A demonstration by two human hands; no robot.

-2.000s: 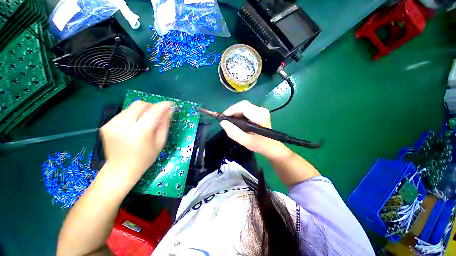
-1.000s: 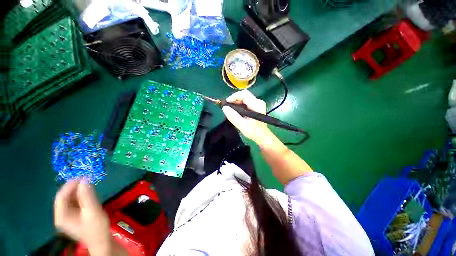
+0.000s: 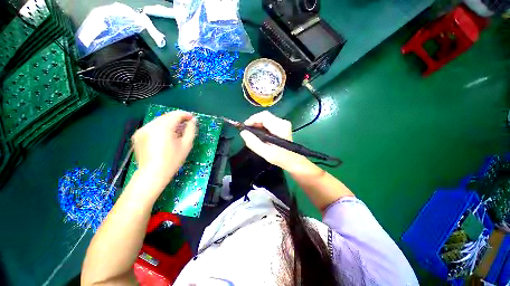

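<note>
The green circuit board lies on a black fixture in front of my body. My left hand is over the board's upper left part, fingers pinched. A thin silvery strand of solder wire runs from the lower left up to this hand. My right hand grips the black soldering iron. The iron's tip points left at the board's upper right edge; contact cannot be told. Blue leaded components lie in a pile left of the board and another pile beyond it.
A black fan, plastic bags, a round tip cleaner tin and a black soldering station stand beyond the board. Stacked boards are at far left. Red stools and a blue bin are on the floor.
My left hand has moved from beside the left component pile up over the board, and the solder wire now shows at it. My right hand still holds the iron near the board's upper right.
</note>
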